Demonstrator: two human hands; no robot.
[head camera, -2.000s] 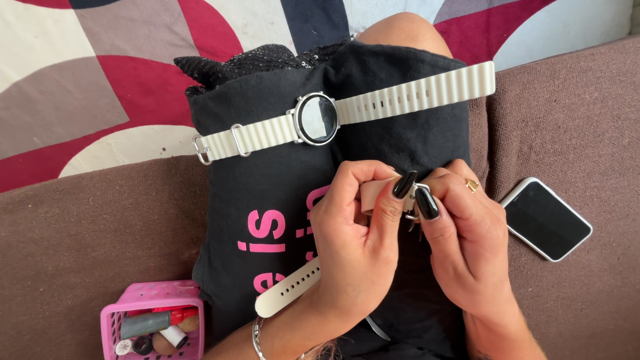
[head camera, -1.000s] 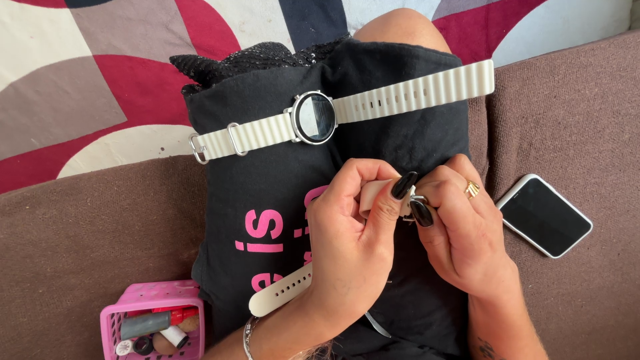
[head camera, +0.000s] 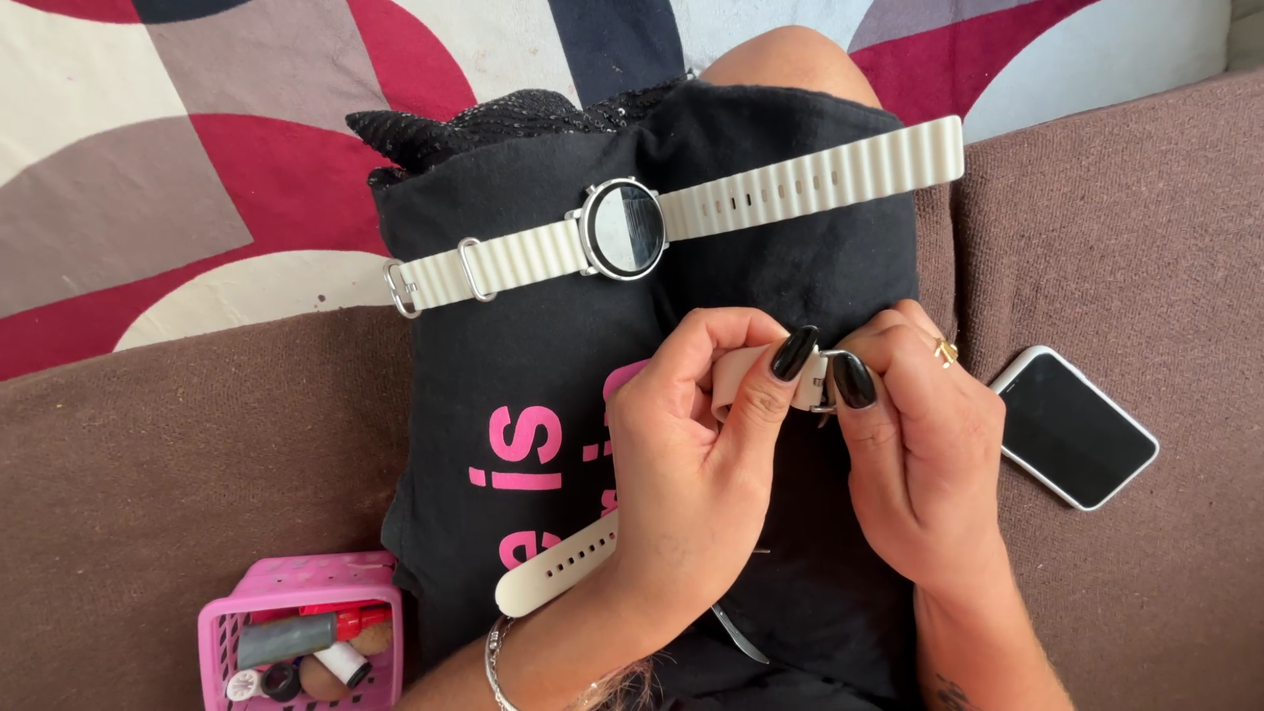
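Note:
My left hand (head camera: 706, 434) pinches a cream watch strap piece (head camera: 736, 380) between thumb and fingers. My right hand (head camera: 904, 425) grips the metal buckle (head camera: 825, 383) at that piece's end, so the two hands almost meet. Above them, a round smartwatch (head camera: 624, 229) with ribbed cream straps (head camera: 810, 188) lies stretched across the black cloth on the lap. Another smooth strap piece with holes (head camera: 558, 578) lies partly under my left wrist. A thin metal tool (head camera: 741, 635) rests on the cloth below my hands, its upper part hidden.
A white-cased phone (head camera: 1078, 427) lies on the brown sofa (head camera: 1116, 247) at the right. At the lower left is a pink plastic basket (head camera: 296, 571) holding small bottles and other items. A patterned rug (head camera: 316, 69) spans the floor at the top.

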